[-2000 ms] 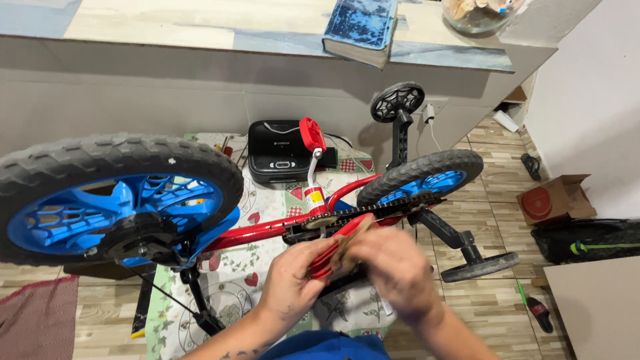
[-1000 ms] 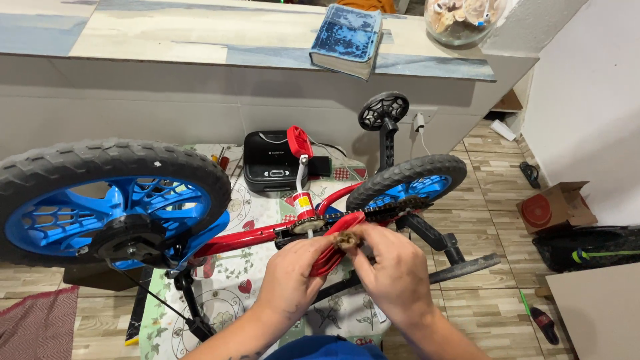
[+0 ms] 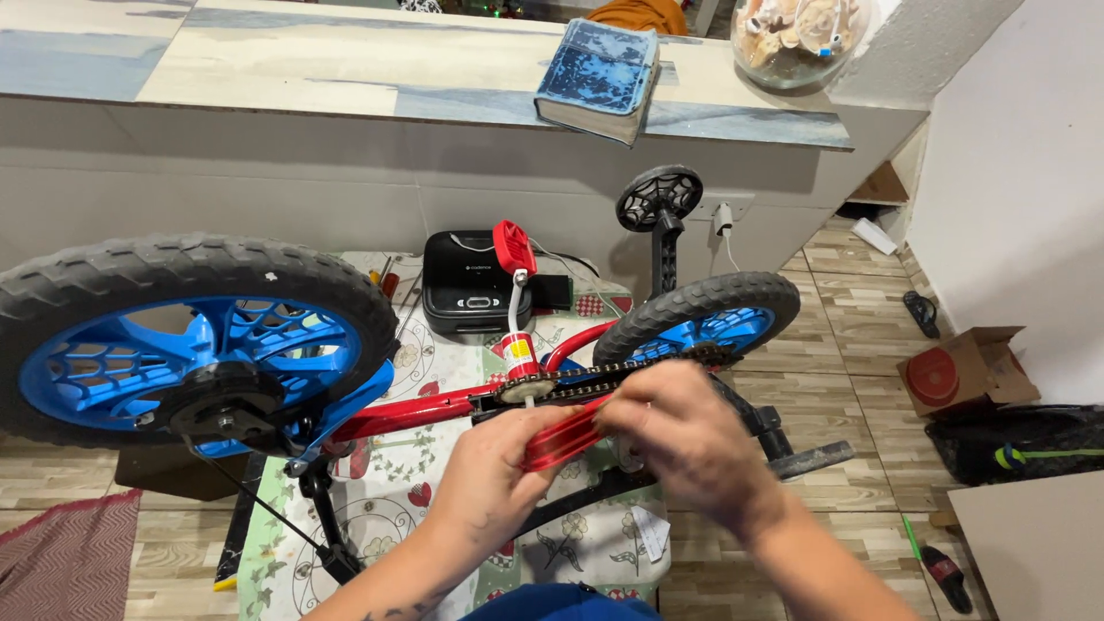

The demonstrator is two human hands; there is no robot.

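A small red bicycle frame (image 3: 414, 414) rests upside down on a table with a patterned cloth (image 3: 379, 509). My left hand (image 3: 496, 470) grips a red plastic chain guard (image 3: 561, 440) just below the chainring (image 3: 524, 391). At the guard's right end are the fingers of my right hand (image 3: 681, 440); what they pinch is hidden. Behind them the chain (image 3: 595, 373) runs from the chainring toward the blue-rimmed rear wheel (image 3: 699, 323). A red pedal (image 3: 515, 248) stands up on its crank. The larger blue-rimmed front wheel (image 3: 198, 362) is at the left.
A black appliance (image 3: 474, 280) stands behind the frame, near screwdrivers (image 3: 390, 280). Training wheels (image 3: 660, 198) flank the rear wheel. A worn blue book (image 3: 599, 69) and a glass jar of shells (image 3: 798, 39) sit on the ledge. An open cardboard box (image 3: 966, 366) lies on the floor at right.
My right hand has shifted along to the right end of the red guard, and the brownish tuft seen between my fingers earlier is now out of sight. My left hand keeps its grip.
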